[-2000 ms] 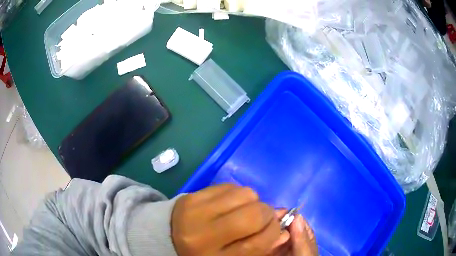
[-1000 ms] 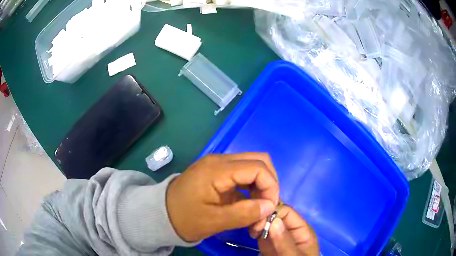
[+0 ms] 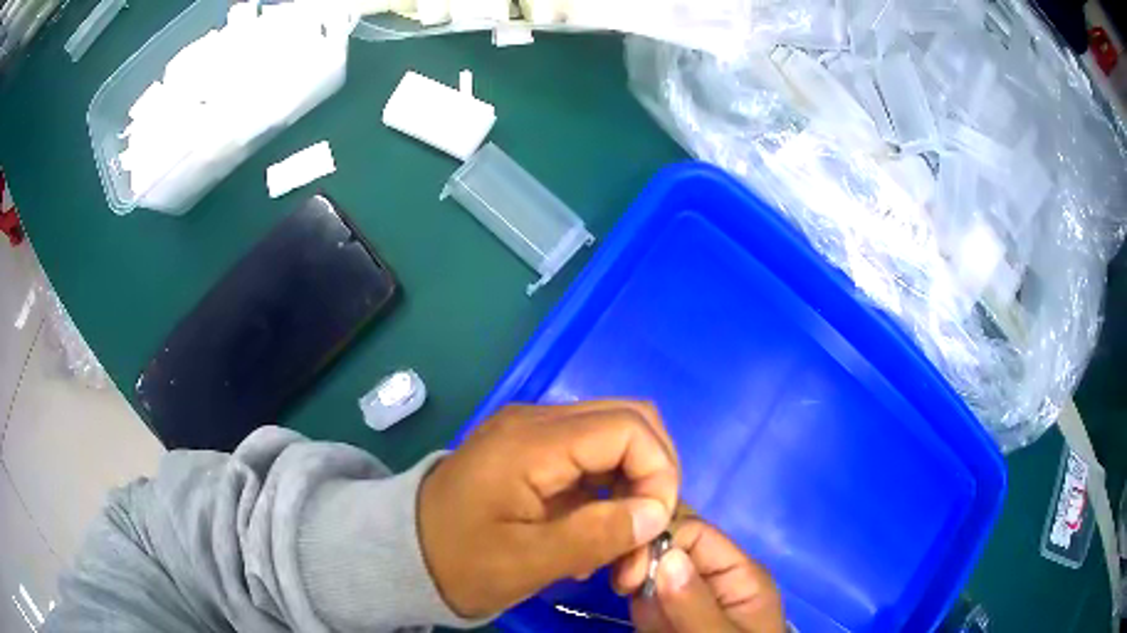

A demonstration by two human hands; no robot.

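My left hand [image 3: 544,507], in a grey sleeve, pinches the upper end of a tiny shiny metal core [image 3: 656,563] between thumb and finger. My right hand [image 3: 711,581], cut off by the bottom edge, grips the core's lower part. Both hands are over the near left part of the blue work tray [image 3: 791,359]. The fingers hide much of the core. A thin bright metal shaft [image 3: 591,613] shows below my left hand; I cannot tell what holds it.
A smartphone [image 3: 266,328], small end cap [image 3: 393,399], clear sleeve [image 3: 517,210], white block [image 3: 439,114] and white strip [image 3: 300,169] lie on the green bench. A tub [image 3: 109,148] of white pieces stands far left. A bag of clear sleeves [image 3: 915,173] lies far right, a labelled box [image 3: 1065,507] at right.
Since two seconds ago, my left hand has opened from a closed-over posture to a fingertip pinch, and the core shows more upright. In the last second the hands have moved slightly down.
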